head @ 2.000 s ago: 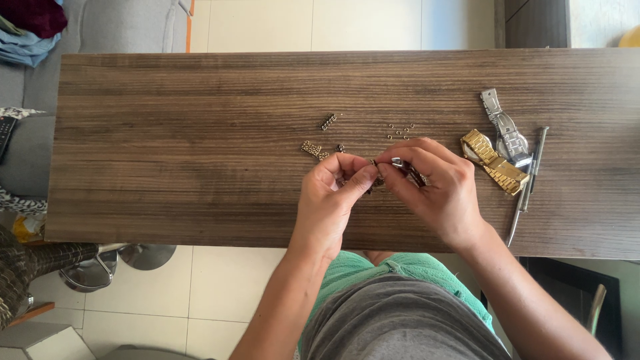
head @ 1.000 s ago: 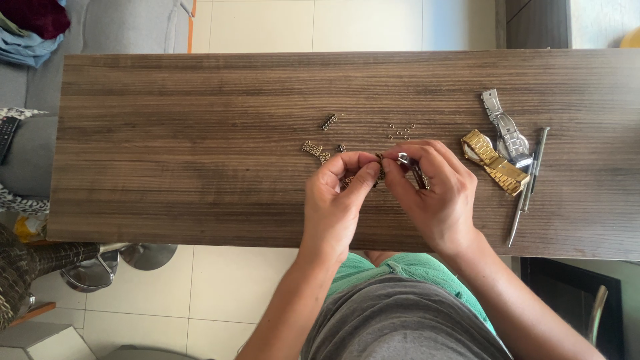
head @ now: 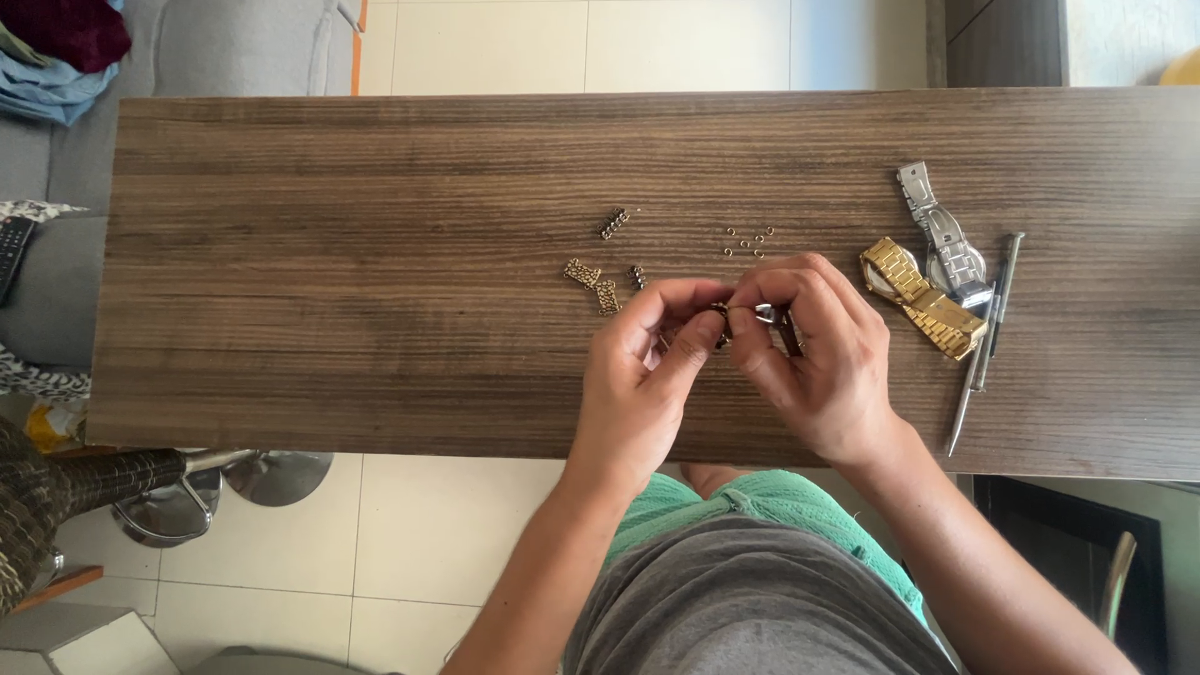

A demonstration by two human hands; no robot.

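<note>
My left hand (head: 647, 375) pinches a small dark and gold jewelry piece (head: 722, 323) between thumb and forefinger. Against it, my right hand (head: 816, 352) holds a small metal tool (head: 769, 314), probably pliers, mostly hidden by the fingers. Just beyond my left hand lie two gold filigree pieces (head: 583, 273) and a short beaded piece (head: 637, 277). Another dark beaded piece (head: 614, 223) rests farther back. Several small metal rings (head: 745, 244) are scattered beyond my right hand.
To the right, a gold wristwatch (head: 923, 295) overlaps a silver wristwatch (head: 947, 244) on the wooden table (head: 328, 281). Slim metal tools (head: 1005, 300) lie beside them, one pointed toward the near edge. Bar stools (head: 169, 506) stand at the lower left, near a grey sofa (head: 244, 47).
</note>
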